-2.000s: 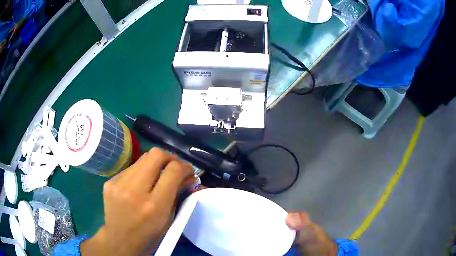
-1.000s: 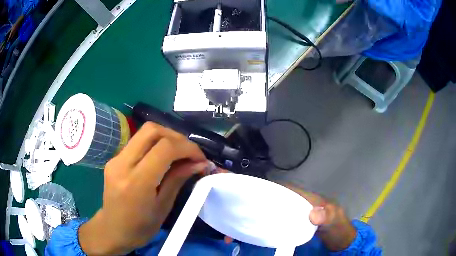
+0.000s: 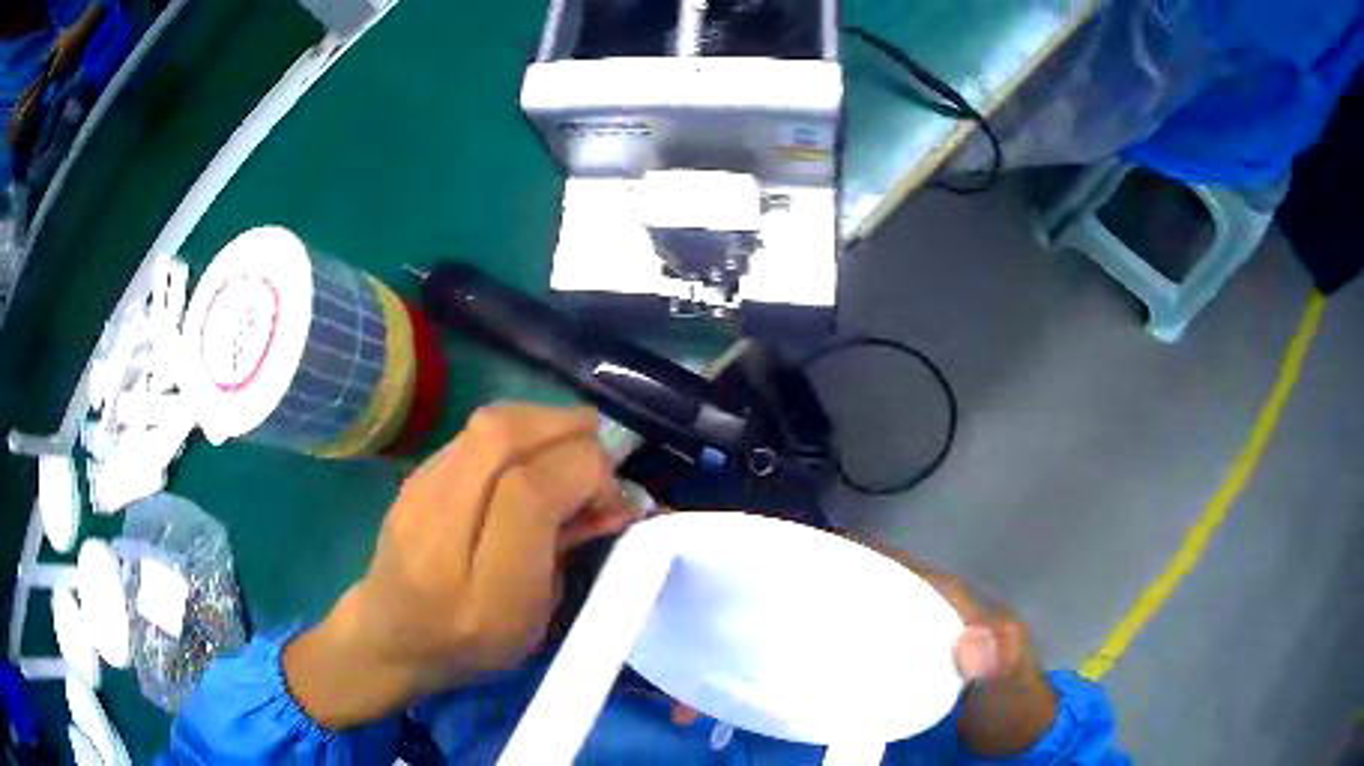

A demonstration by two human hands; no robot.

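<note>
A round white plate is tilted in front of me, low in the view. Two white arms project from it towards the bottom edge. My right hand holds the plate at its right rim, thumb on top, the other fingers mostly hidden. My left hand is at the plate's upper left edge, its thumb and index finger pinched on a tiny piece too small to name. The black electric screwdriver lies just beyond the plate, bit pointing left.
The screw feeder stands beyond the screwdriver. A drum, loose white arms, a bag of screws and white assemblies are at left. A cable loops at right. A stool and part of a blue-clad person are upper right.
The plate has shifted right and risen slightly, and a second arm now shows at its lower right. The left hand stays pinched near its edge. The camera view has shifted a little.
</note>
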